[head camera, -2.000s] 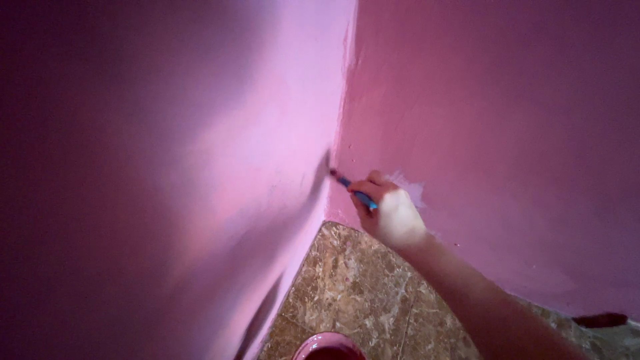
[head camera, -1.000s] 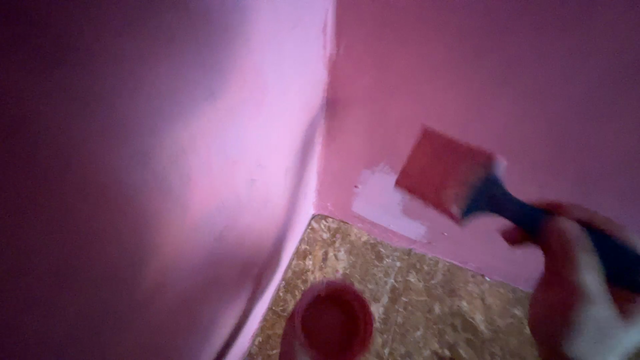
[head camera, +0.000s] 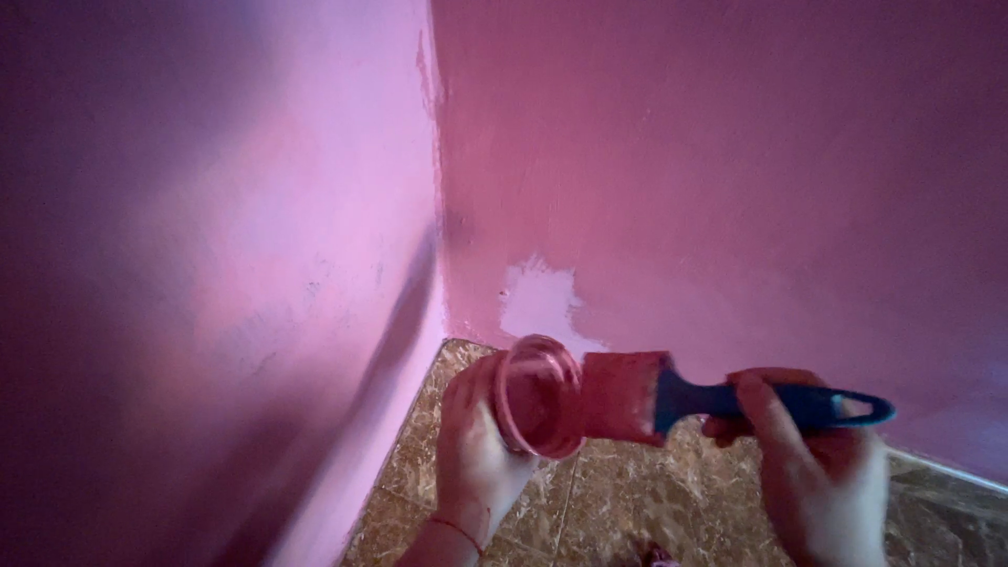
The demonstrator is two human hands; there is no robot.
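My left hand (head camera: pixel 476 441) is wrapped around a small round cup (head camera: pixel 542 398) with reddish-pink paint inside, its open mouth tilted toward the right. In my right hand (head camera: pixel 819 449) is a flat paintbrush (head camera: pixel 705 398) with a dark blue handle, held level by the handle. Its paint-covered bristles point left, at the cup's rim; whether they touch it I cannot tell. Behind the cup, the darker pink wall (head camera: pixel 669 197) bears a light pink unpainted-looking patch (head camera: pixel 542 299) low down near the corner.
A lighter pink wall (head camera: pixel 315 197) on the left meets the darker wall in a vertical corner, with uneven paint along the edge. Brown marbled floor tiles (head camera: pixel 630 504) lie below. Shadows fall across the left wall.
The cup, low in the view a second ago, is now raised in my left hand beside the brush. My right hand, at the corner two seconds ago, has moved right, and its brush is now level.
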